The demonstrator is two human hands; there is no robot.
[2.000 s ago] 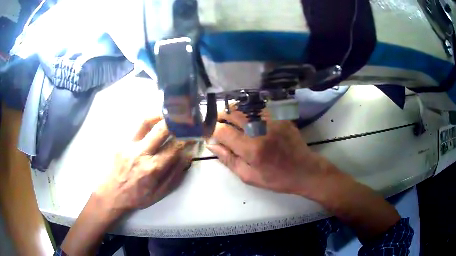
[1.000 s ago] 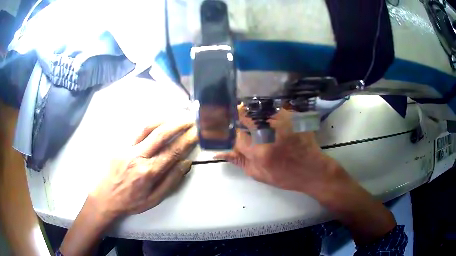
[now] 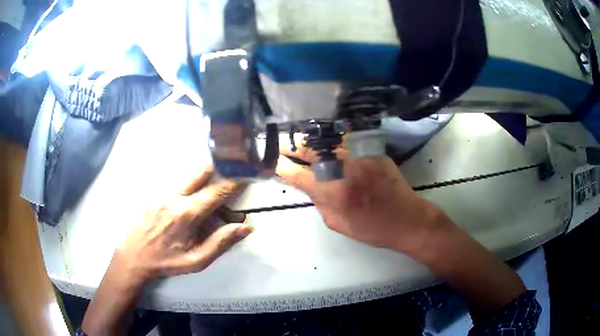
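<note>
The white sewing machine head [image 3: 329, 62] with its blue stripe hangs over the bed. Its shiny metal guard [image 3: 229, 111] and tension knobs [image 3: 327, 147] hide the needle area. My left hand [image 3: 177, 230] lies on the white bed left of the guard, thumb spread from the fingers, fingertips partly behind the guard. My right hand [image 3: 368, 200] is under the head, right of the guard, with its fingertips hidden behind the guard and knobs. Whether either hand pinches cloth cannot be seen. Grey cloth [image 3: 408, 134] shows behind my right hand.
A grey garment with a gathered edge [image 3: 85, 98] lies at the left under strong lamp glare. The white machine bed [image 3: 296, 262] has a dark seam line and a ruler-marked front edge. A dark cloth band [image 3: 437, 52] wraps the head. A label [image 3: 584, 187] is at the right.
Since the first frame, my left thumb has spread away from the fingers and the left hand has opened. My right fingers have moved further under the head. The camera view shifted sideways and back.
</note>
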